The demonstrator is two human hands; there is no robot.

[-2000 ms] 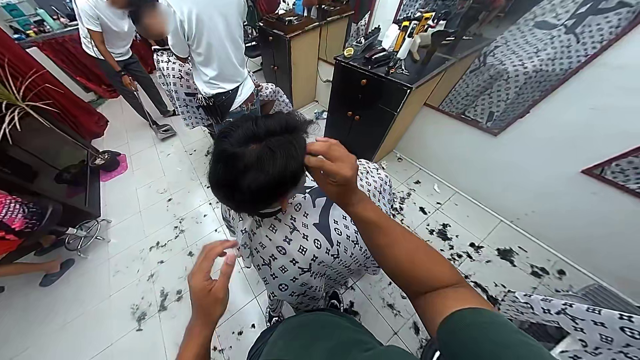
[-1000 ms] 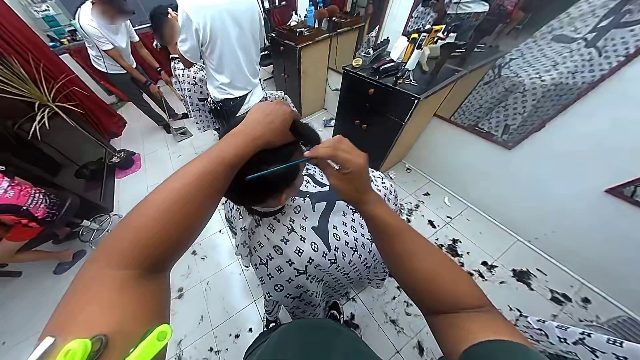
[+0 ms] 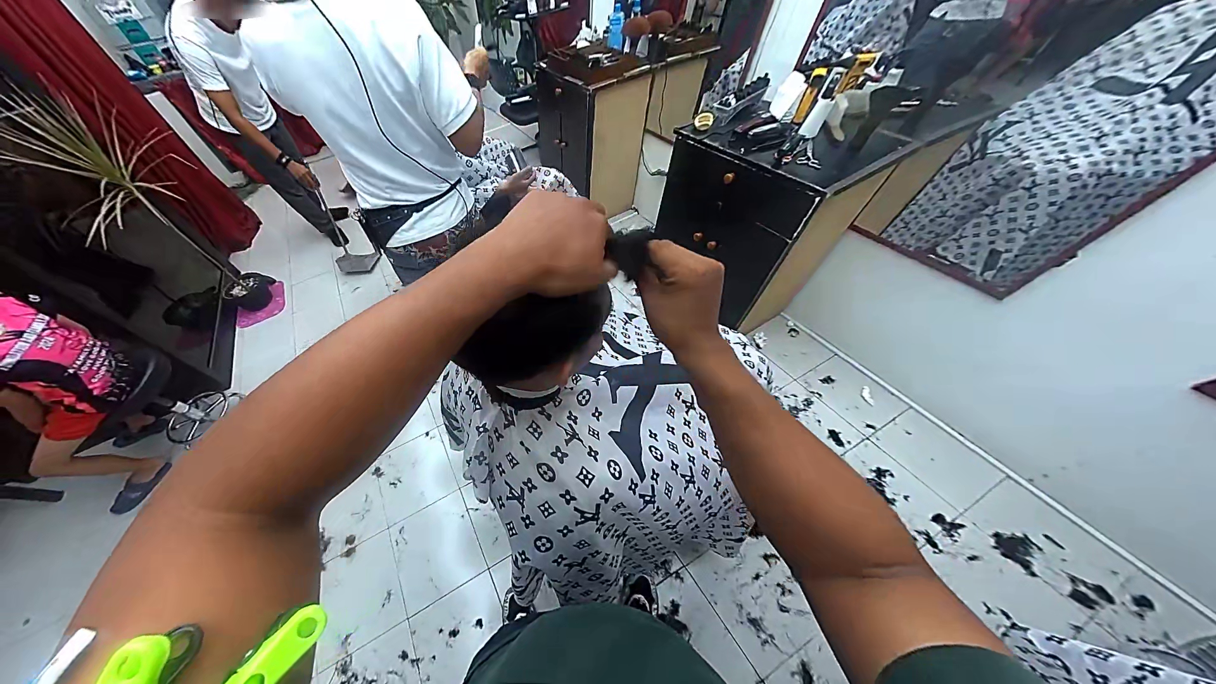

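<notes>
A seated person's dark-haired head (image 3: 537, 332) is in front of me, above a white cape with dark patterns (image 3: 608, 465). My left hand (image 3: 560, 242) is closed on the hair at the top of the head. Just to its right, my right hand (image 3: 682, 285) pinches a dark tuft of hair (image 3: 632, 252) that spans the gap between both hands. Whether a comb is in either hand cannot be seen. Bright green clips (image 3: 280, 646) show over my left forearm at the bottom left.
A black cabinet (image 3: 731, 218) at the right bears clippers and scissors (image 3: 798, 152) below a mirror (image 3: 1054, 161). Ahead stands a person in a white shirt (image 3: 356, 104); another holds a long-handled dustpan (image 3: 357, 261). Someone sits at the left. Cut hair (image 3: 1016, 548) litters the tiled floor.
Both hands have risen from the head with the hair between them. The blue comb seen against the head one second ago no longer shows. Two seconds ago my left hand was apart from the head.
</notes>
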